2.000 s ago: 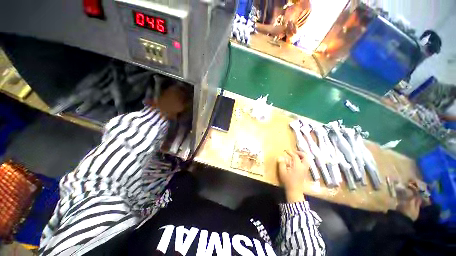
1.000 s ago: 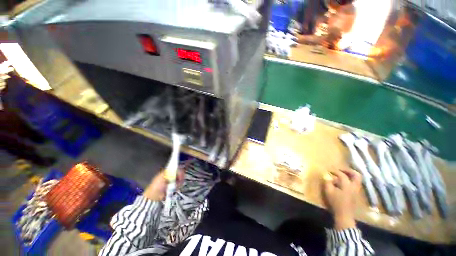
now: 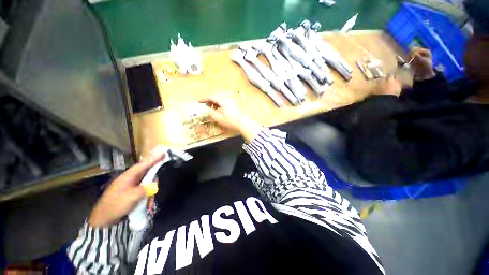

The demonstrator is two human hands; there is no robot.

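Observation:
My left hand, with a yellow finger cot, holds a pale grey moulded limb over my lap. The limb's jointed end points up toward the bench edge; its lower part is partly behind my fingers. My right hand is over the bench at the small parts pad, where thin slivers lie. Its fingertips are close together, but whether they hold a small part is too blurred to tell. Several grey limbs lie side by side on the bench beyond my right hand.
The grey metal oven stands at left, with dark limbs inside. A black phone and white nozzle bottles are at the back left. A white pointed item lies beyond the limbs. A neighbour's hands work at right before a blue crate.
The view has swung right. My left hand has brought the limb from the oven front to the bench edge. My right hand has moved from beside the limb row to the parts pad.

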